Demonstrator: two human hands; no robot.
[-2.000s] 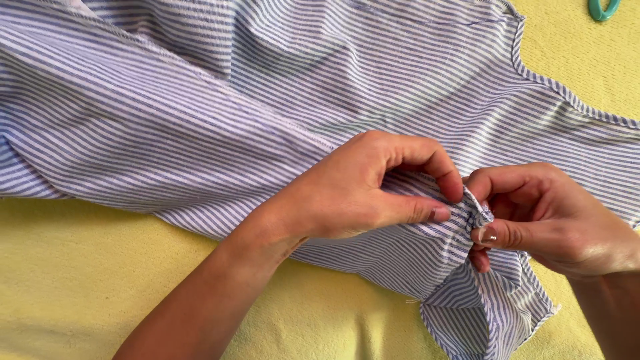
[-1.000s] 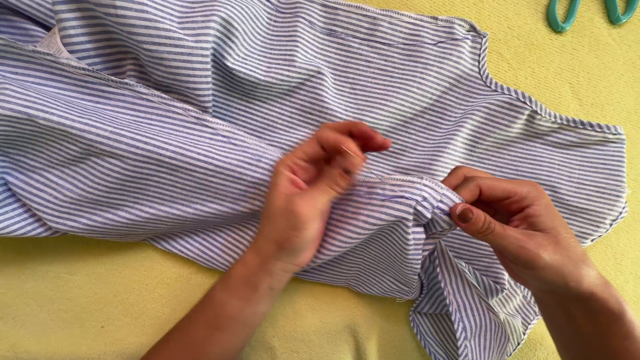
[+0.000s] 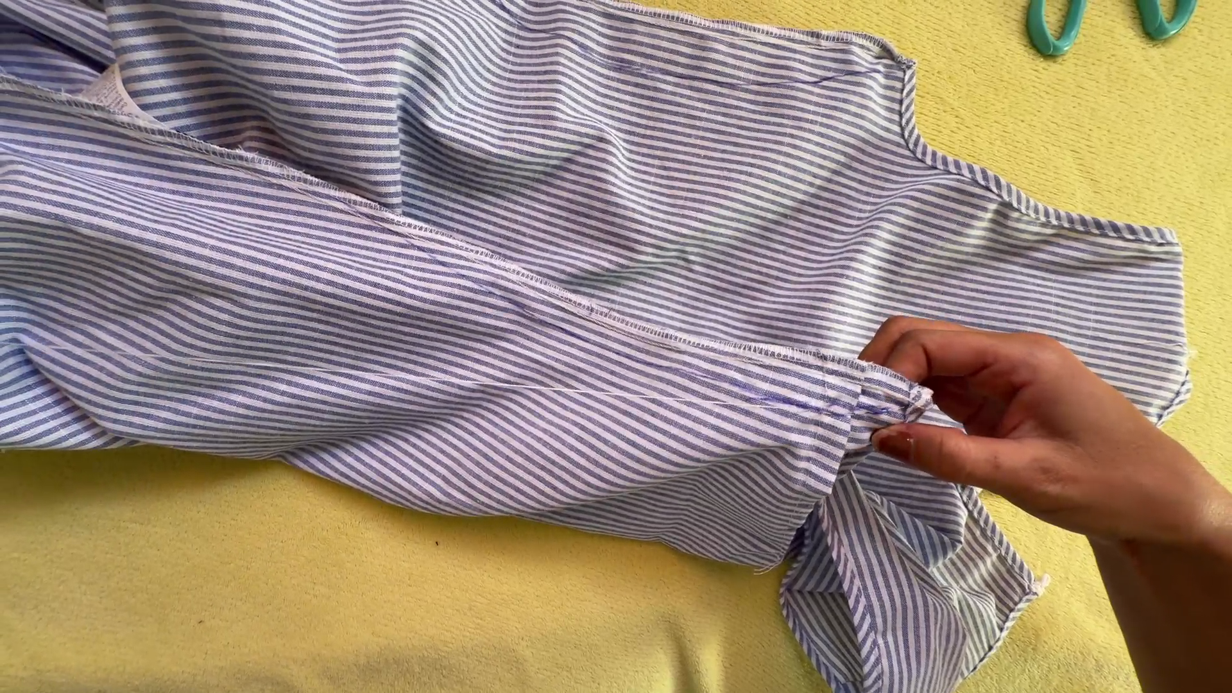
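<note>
A blue-and-white striped cloth garment (image 3: 626,192) lies spread out, with an overlocked seam (image 3: 539,289) running diagonally across it. My right hand (image 3: 1011,414) pinches the end of this seam between thumb and fingers, at a gathered fold on the right. Below the hand hangs a loose striped flap with bound edges (image 3: 895,587). Blue pen-like marks and a pale thread line show on the cloth just left of my fingertips. At the upper left, a white label (image 3: 115,94) bearing writing peeks out beside the seam. My left hand is out of view.
A yellow fleecy cloth (image 3: 385,577) covers the surface under the garment. Two teal loop handles, probably of scissors, show at the top right edge, the nearer one (image 3: 1054,29) lying beyond the garment's curved bound edge (image 3: 1020,197).
My left hand has let go of the fabric and gone out of view. My right hand still pinches the seam end, and the seam now lies in a longer, straighter line.
</note>
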